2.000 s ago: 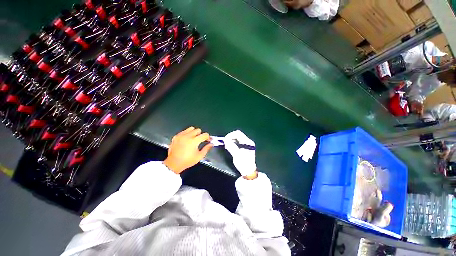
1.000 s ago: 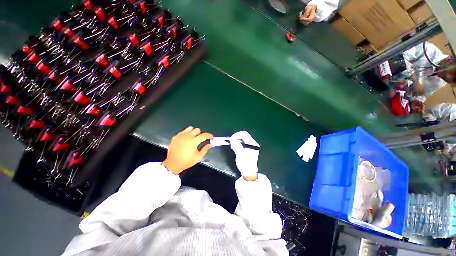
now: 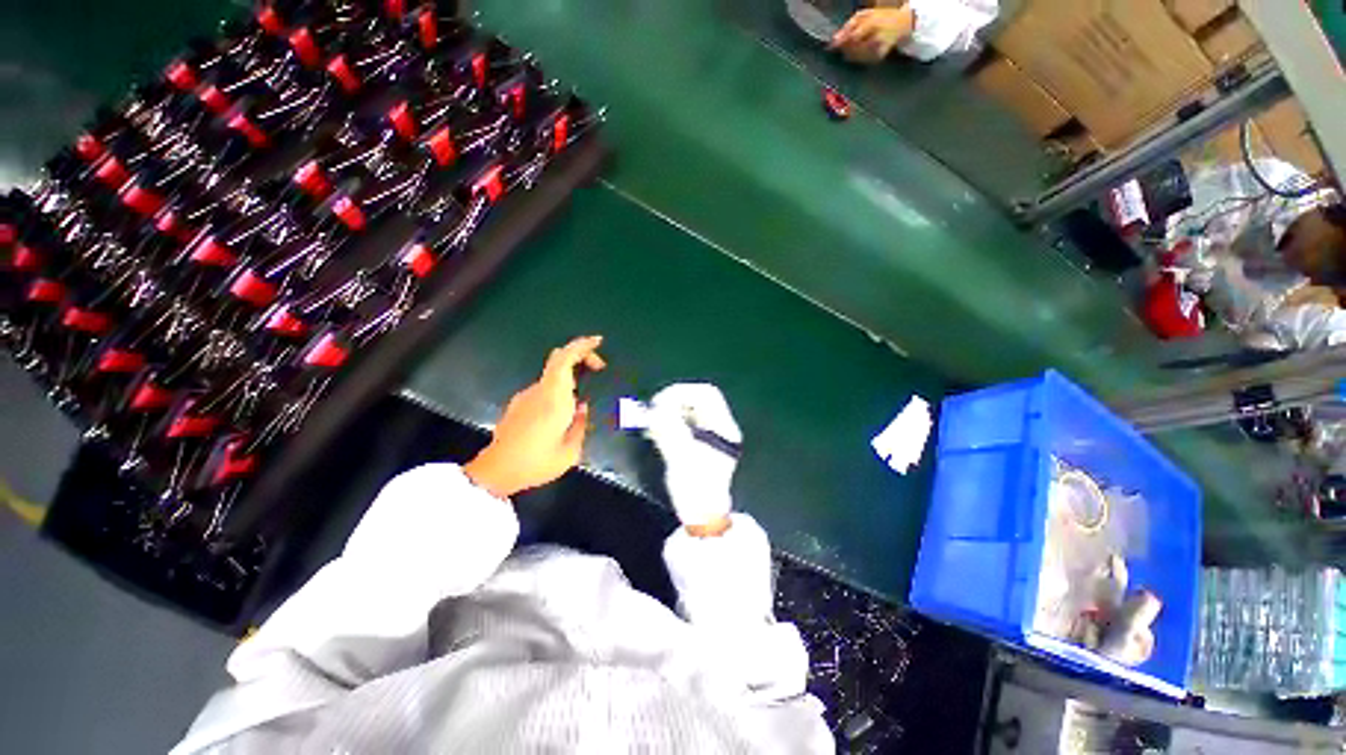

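My left hand (image 3: pixel 535 428), bare, is raised over the bench's front edge with its fingers apart and holds nothing visible. My right hand (image 3: pixel 694 440), in a white glove, is just right of it, not touching it. It is closed on a small white strip (image 3: pixel 633 413) that sticks out towards my left hand. A narrow black piece (image 3: pixel 718 443) shows against the glove; what it belongs to is unclear. A filled tray (image 3: pixel 509 221) of red units with black clips and silver wire handles stands at the left.
A blue bin (image 3: pixel 986 494) with clear bags stands at the right, with white scraps (image 3: pixel 903 435) beside it. Loose clips (image 3: pixel 849 664) lie in a dark box below the bench edge. One red unit (image 3: pixel 837 103) lies on the green conveyor near another person's hand (image 3: pixel 874 33).
My left hand has let go of the dark end it held and moved slightly left, its fingers opening. My right hand keeps the white strip. The red unit on the belt has shifted up and left.
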